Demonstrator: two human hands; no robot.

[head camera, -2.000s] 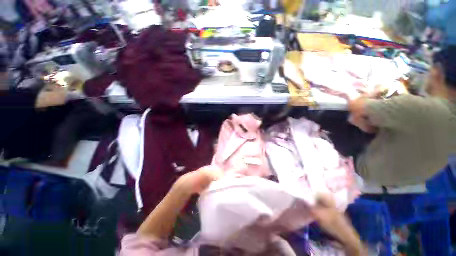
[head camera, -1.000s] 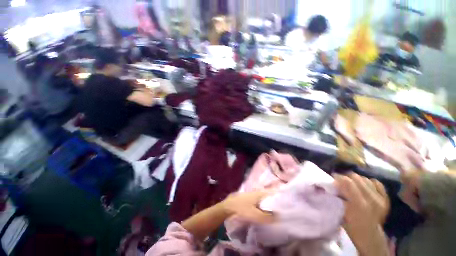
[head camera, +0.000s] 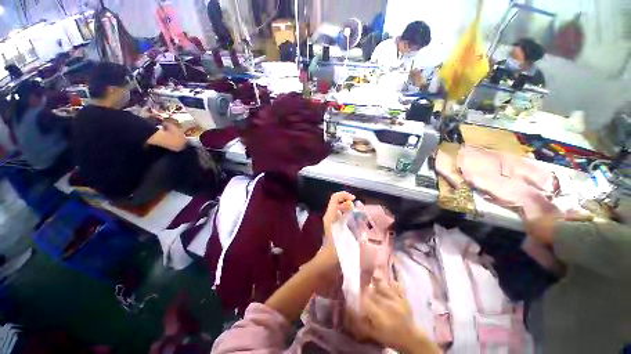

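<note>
A pink garment piece [head camera: 351,266] hangs between my two hands, its pale edge running down from upper left. My left hand [head camera: 337,225] grips its upper end, fingertips at the top edge. My right hand [head camera: 389,311] is lower, closed on the cloth near its bottom part; its fingers are partly blurred. A salmon-pink bundle [head camera: 379,238] shows just behind the held piece. A pale bundle [head camera: 453,276] of layered pieces lies to the right. No tool can be made out in either hand.
Maroon panels [head camera: 266,235] drape off the table at left. A white sewing machine [head camera: 391,144] stands ahead. Pink cloth [head camera: 501,173] lies on the right table beside a person's arm [head camera: 588,245]. A dark-shirted person [head camera: 114,138] sits left, near a blue crate [head camera: 79,231].
The view has turned left since the first frame. The pink piece, earlier spread and then bunched between both hands, now hangs narrow. My left hand is higher and my right hand lower.
</note>
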